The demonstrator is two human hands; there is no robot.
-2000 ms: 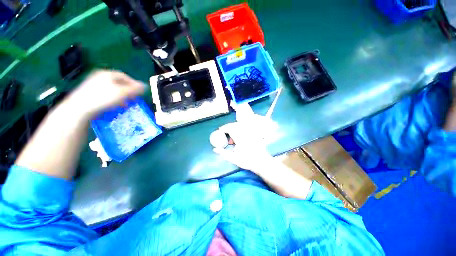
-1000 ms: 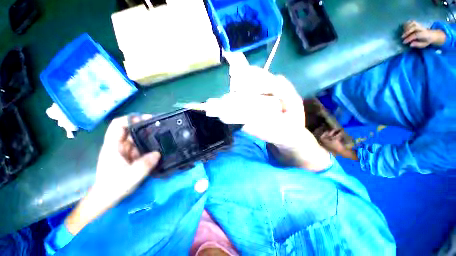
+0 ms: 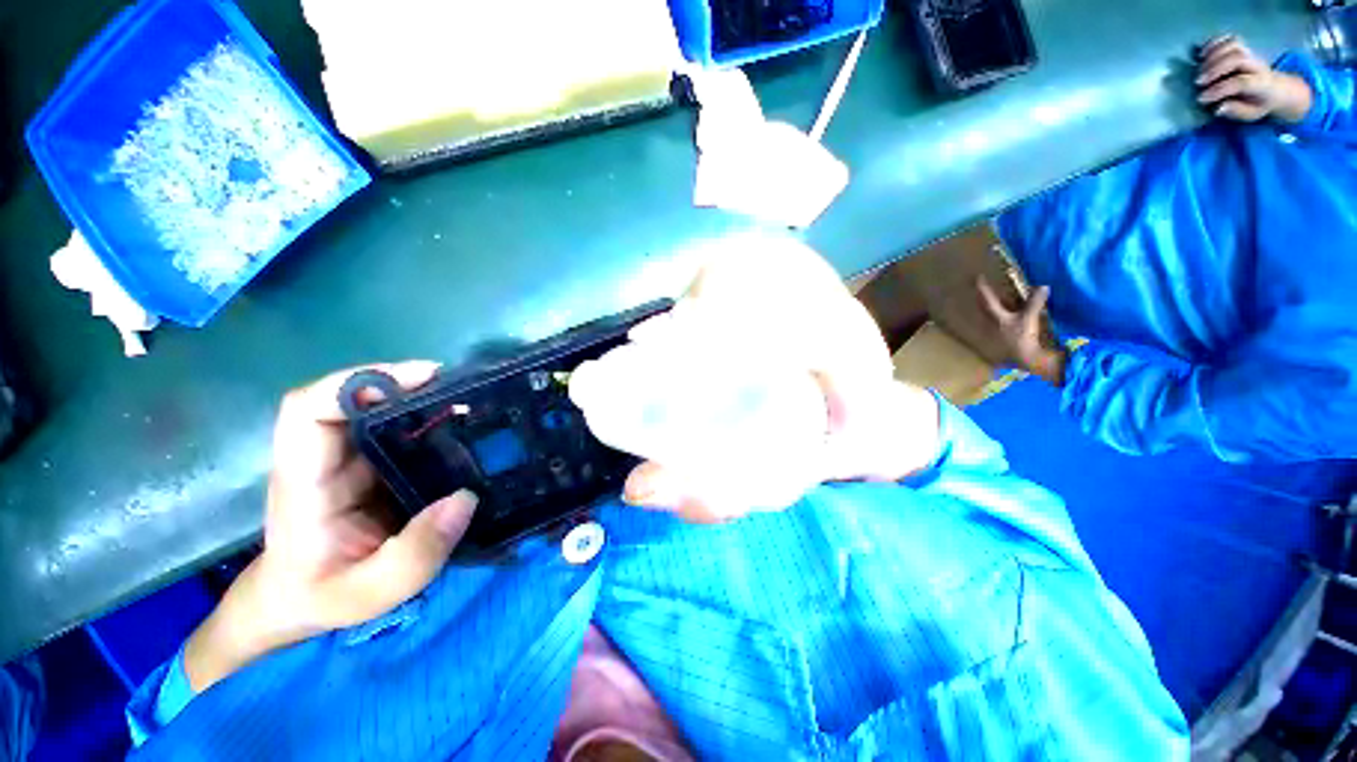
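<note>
A black rectangular housing (image 3: 521, 454) is held at my chest, open side up, with openings inside and a loop at its upper left corner. My left hand (image 3: 335, 514) grips its left end, thumb over the near edge. My right hand (image 3: 744, 387) is a closed fist over the housing's right part and hides it. The fist is washed out by glare. It is closed around the white glue bottle, whose body cannot be told from the hand; a small pale tip (image 3: 564, 380) seems to point into the housing.
The left blue bin (image 3: 223, 164) holds whitish clear pieces, with white tissue (image 3: 104, 290) beside it. Behind are the cream fixture (image 3: 499, 75), a blue bin of black parts (image 3: 774, 23) and another housing (image 3: 975, 42). Crumpled tissue (image 3: 767, 164) lies right. A person (image 3: 1161, 298) in blue is at right.
My left hand went from the left bin to the housing, which left the fixture and came to my chest. My right fist moved onto the housing. The view shifted down towards the chest.
</note>
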